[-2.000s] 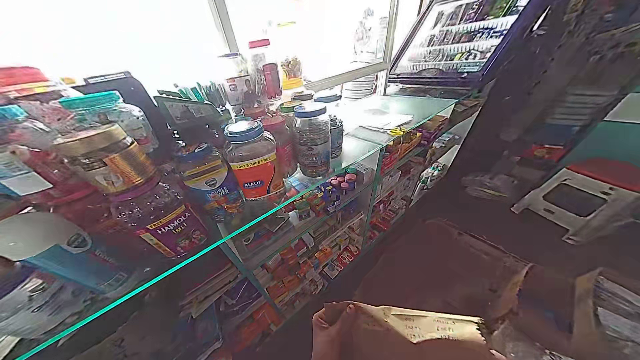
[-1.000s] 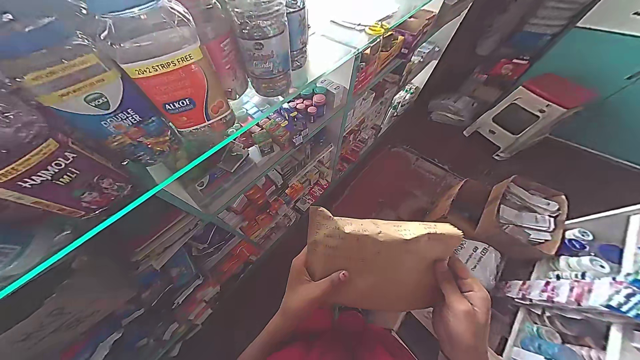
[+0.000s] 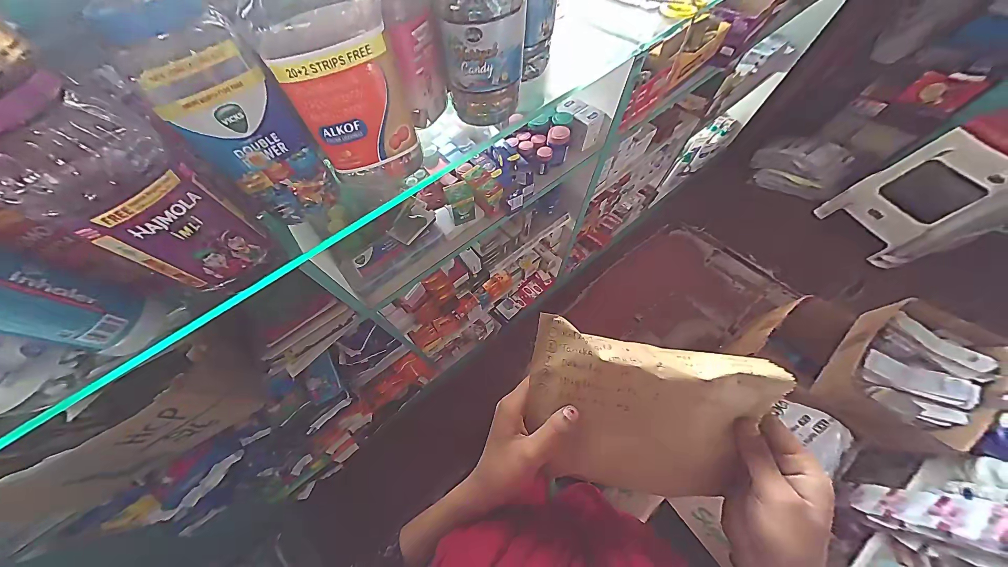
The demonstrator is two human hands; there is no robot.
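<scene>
A brown paper envelope or folded sheet [image 3: 642, 417] with handwriting on it is held between both hands, low in the view. My left hand [image 3: 524, 433] grips its left edge, thumb on the front face. The right edge is pinched by my right hand [image 3: 776, 472], whose fingers are bent around the lower corner. Beyond the paper, at the upper left, large plastic jars stand on a glass counter, among them a jar with an orange label [image 3: 342, 110] and a jar with a purple label [image 3: 173, 228].
Glass shelves below the counter hold small bottles [image 3: 543, 150] and medicine boxes [image 3: 441, 307]. The counter's glass edge [image 3: 315, 250] runs diagonally across. On the right are a plastic stool [image 3: 929, 189], an open cardboard box of packets [image 3: 846, 354] and more packaged goods [image 3: 929, 512].
The view has swung down toward the hands. Two seconds ago only one hand showed at the paper; both have held it since one second ago.
</scene>
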